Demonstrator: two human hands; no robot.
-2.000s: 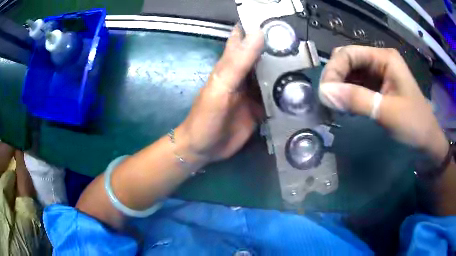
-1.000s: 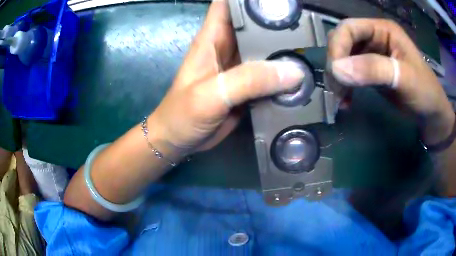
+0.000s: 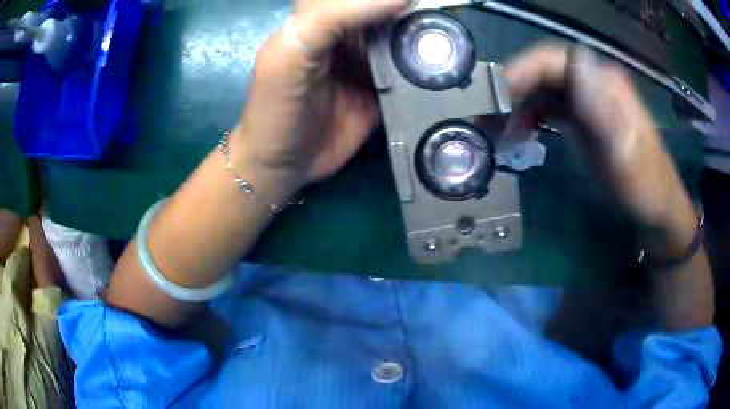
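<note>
A long grey metal bracket (image 3: pixel 448 212) is held upright above the bench, its upper end cut off by the picture's top edge. Two round units show on it, an upper one (image 3: pixel 434 49) and a lower one (image 3: pixel 455 159), black rings with shiny centres. My left hand (image 3: pixel 316 104) grips the bracket by its left side near the top. My right hand (image 3: pixel 588 112) is blurred, at the bracket's right side, its fingertips partly behind the side tab; whether it holds anything cannot be told. A small whitish piece (image 3: pixel 524 152) shows beside the lower unit, under the right fingers.
A blue parts bin (image 3: pixel 60 120) with a white-capped bottle (image 3: pixel 56 36) stands at the upper left on the green bench (image 3: pixel 216 72). A rail (image 3: pixel 592 40) curves along the upper right. Part of a person in yellow clothing (image 3: pixel 32 343) shows at the lower left.
The bracket has moved up. My left thumb has left the round unit and the hand now holds higher. My right hand has turned and blurred, and the whitish piece has come into view.
</note>
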